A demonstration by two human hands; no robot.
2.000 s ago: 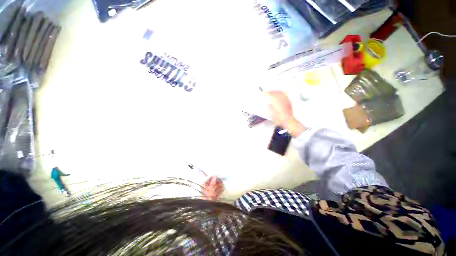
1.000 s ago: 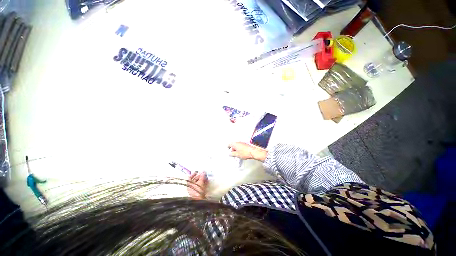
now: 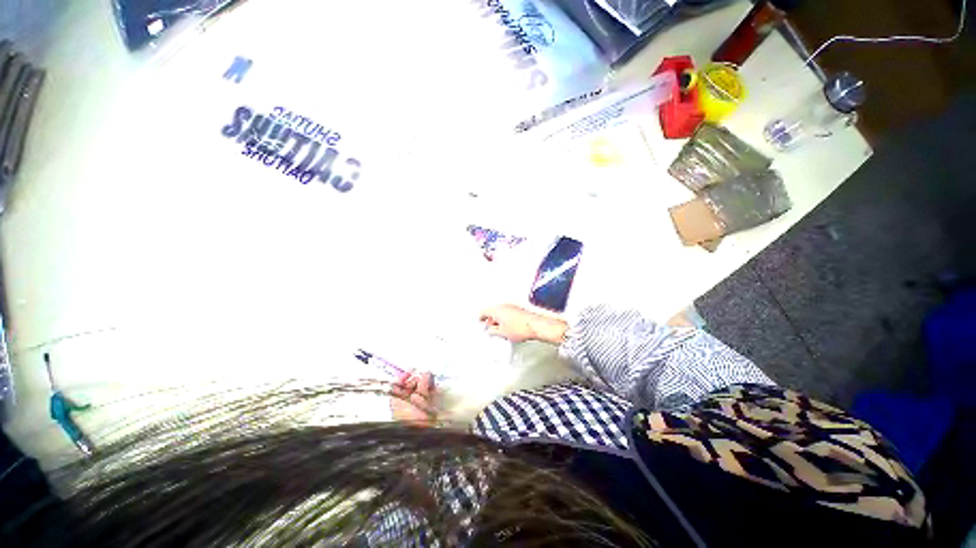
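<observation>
My left hand (image 3: 413, 396), partly behind hair at the bottom, holds a slim pen-like tool (image 3: 378, 364) with a dark tip pointing up and left. My right hand (image 3: 522, 324) is to its right, low over the table, fingers bent. A faint pale or clear piece (image 3: 460, 351) shows between the hands; its edges are washed out, and whether my right fingers grip it is unclear. A black smartphone (image 3: 557, 274) lies just above my right wrist. A small dark-and-red patterned piece (image 3: 492, 240) lies left of the phone.
Printed clear polybag (image 3: 289, 148) at upper left; another printed bag (image 3: 530, 43) at top. Red block (image 3: 679, 99), yellow roll (image 3: 720, 92), olive-brown packets (image 3: 738, 198) and a clear jar (image 3: 843, 92) are at right. Teal tool (image 3: 66, 412) at lower left. Dark bagged garments (image 3: 631, 19) at top.
My right hand has come down from beside the patterned piece toward my left hand, uncovering the phone. My left hand still holds the pen-like tool. The view has shifted, so table things appear further left.
</observation>
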